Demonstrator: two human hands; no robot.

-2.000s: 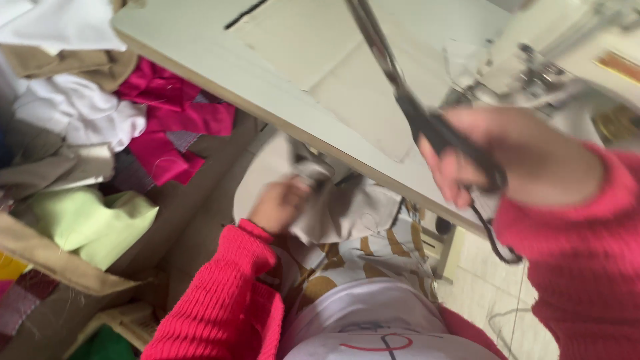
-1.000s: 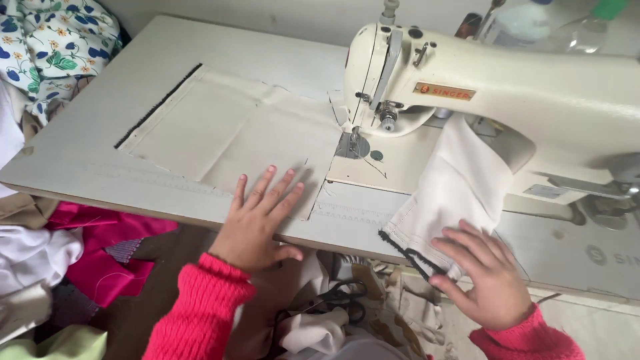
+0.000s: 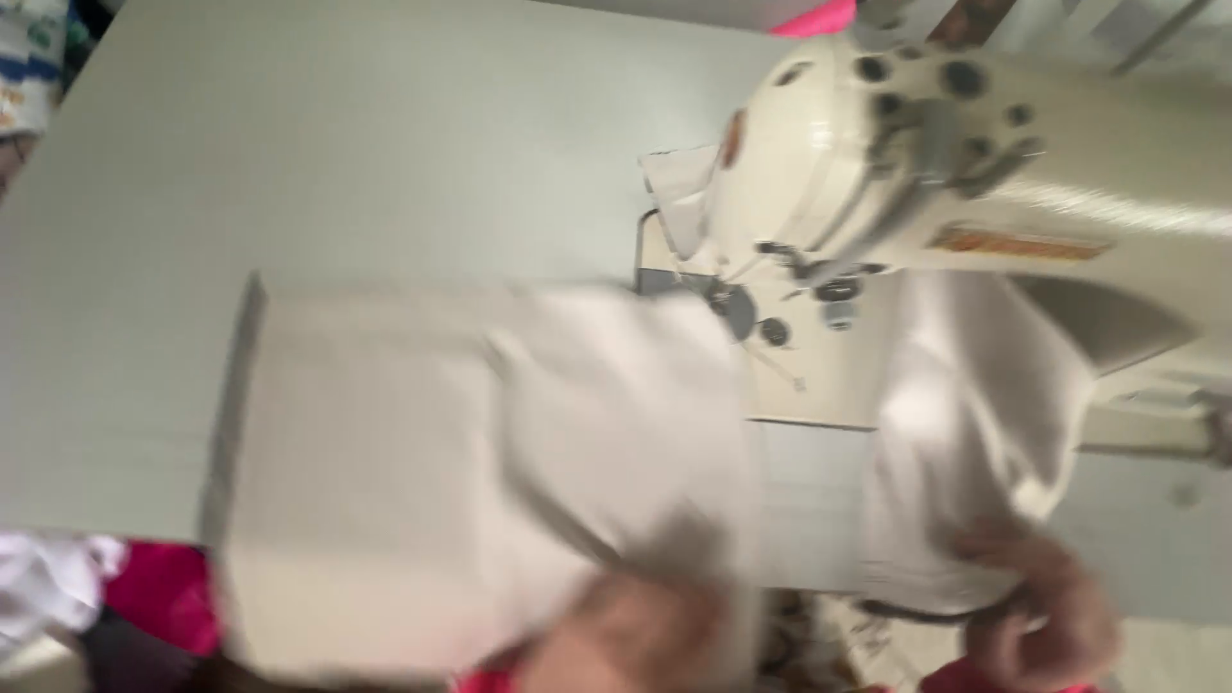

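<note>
A cream fabric panel [image 3: 385,462] with a dark edge on its left side lies over the front of the sewing table. My left hand [image 3: 635,626], blurred, is at its lower right part; whether the fingers grip it cannot be told. A second cream cloth [image 3: 962,433] hangs through the arm opening of the sewing machine [image 3: 828,164]. My right hand [image 3: 1049,597] is at its lower end with bent fingers, and the cloth's edge meets them. Near the needle plate [image 3: 736,313], a small cream fabric piece [image 3: 683,192] lies behind the machine head.
The pale sewing table [image 3: 337,144] spans the view. Magenta cloth [image 3: 168,592] and white cloth [image 3: 48,577] lie beyond its front edge at lower left. Patterned fabric [image 3: 29,67] is at upper left, and a pink item [image 3: 818,17] behind the machine.
The scissors held in my right hand two seconds ago are out of it. Since one second ago, the cream panel has moved toward the table's front edge. The view has moved closer.
</note>
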